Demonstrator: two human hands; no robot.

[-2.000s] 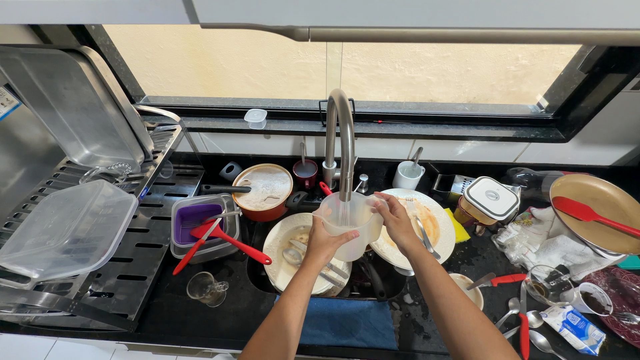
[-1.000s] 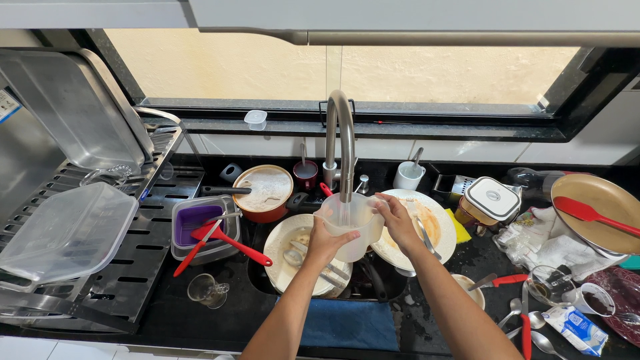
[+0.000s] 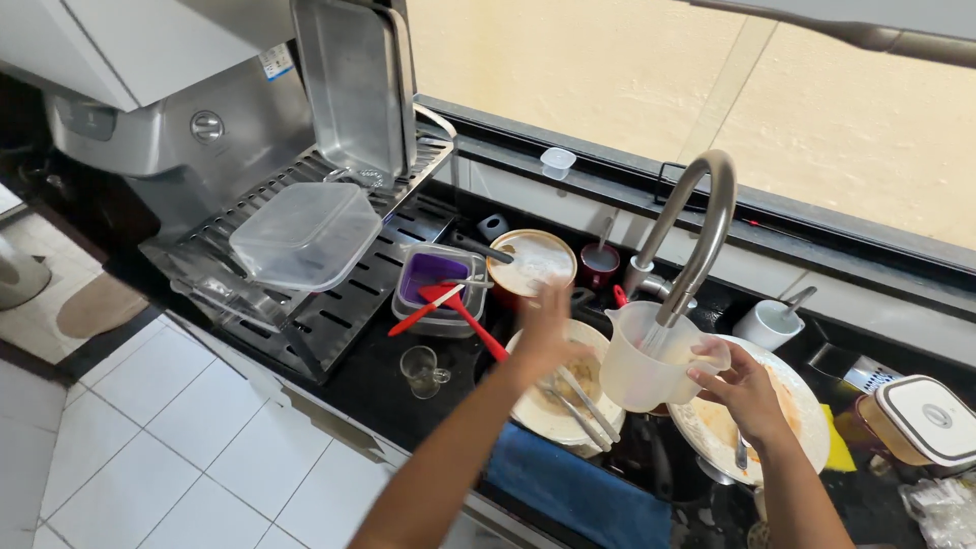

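My right hand (image 3: 732, 389) grips the handle of a translucent plastic jug (image 3: 644, 374), held upright under the spout of a curved metal faucet (image 3: 705, 221). Water runs from the spout into the jug. Blurred by motion, my left hand (image 3: 545, 335) hangs over the left side of a stacked plate (image 3: 549, 423) bearing tongs or similar metal utensils (image 3: 583, 408), with its fingers apart. Just beyond that hand stands an orange pot (image 3: 534, 263) with whitish liquid. A second plate (image 3: 793, 412) with food residue lies behind and right of the jug.
A slotted metal dish rack (image 3: 358, 305) at left holds a clear plastic container (image 3: 305, 236) and metal trays (image 3: 354, 91). Beside it are a tub (image 3: 438, 324) with red utensils and a glass cup (image 3: 422, 372). A blue cloth (image 3: 572, 488) hangs at the front edge; a lidded container (image 3: 926, 419) stands right.
My left hand has let go of the jug and moved left. My right hand still holds the jug under the faucet. The view has swung left and tilted.
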